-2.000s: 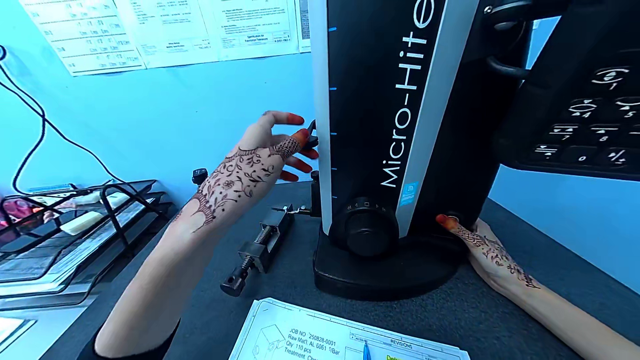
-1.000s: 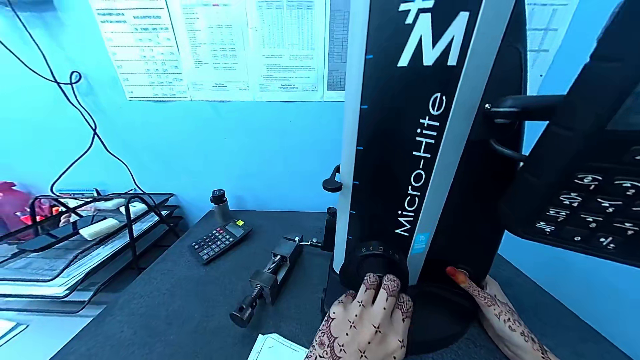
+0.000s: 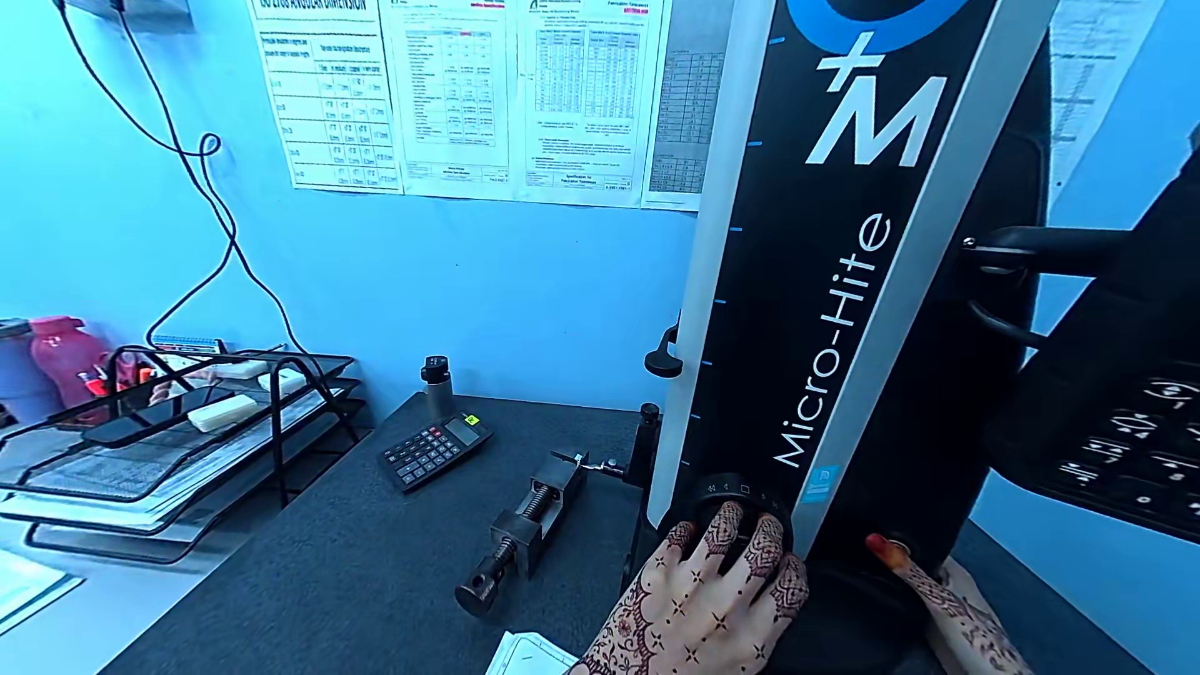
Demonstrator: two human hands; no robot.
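A tall black Micro-Hite height gauge (image 3: pixel 806 375) stands on the dark granite surface. My left hand (image 3: pixel 712 600) has its fingers wrapped over the round black knob (image 3: pixel 741 492) low on the gauge's front. At the right rear of the base is my right hand (image 3: pixel 956 600), its thumb at a small round button; the other fingers are mostly hidden behind the base. The gauge's probe (image 3: pixel 595 463) reaches left over a small steel screw vise (image 3: pixel 525 534), its tip by the jaw end; contact cannot be told. A black lever (image 3: pixel 664 361) juts from the column's left side.
A calculator (image 3: pixel 436 452) and a small cylindrical object (image 3: pixel 438 386) stand at the back left. Farther left is a black mesh tray rack (image 3: pixel 281 422) with papers. Sheets (image 3: pixel 530 656) lie at the front edge. The keypad panel (image 3: pixel 1125 441) overhangs at right.
My left hand has come down from the lever on the column's left side to the front knob. My right hand has stayed at the base. The view has shifted.
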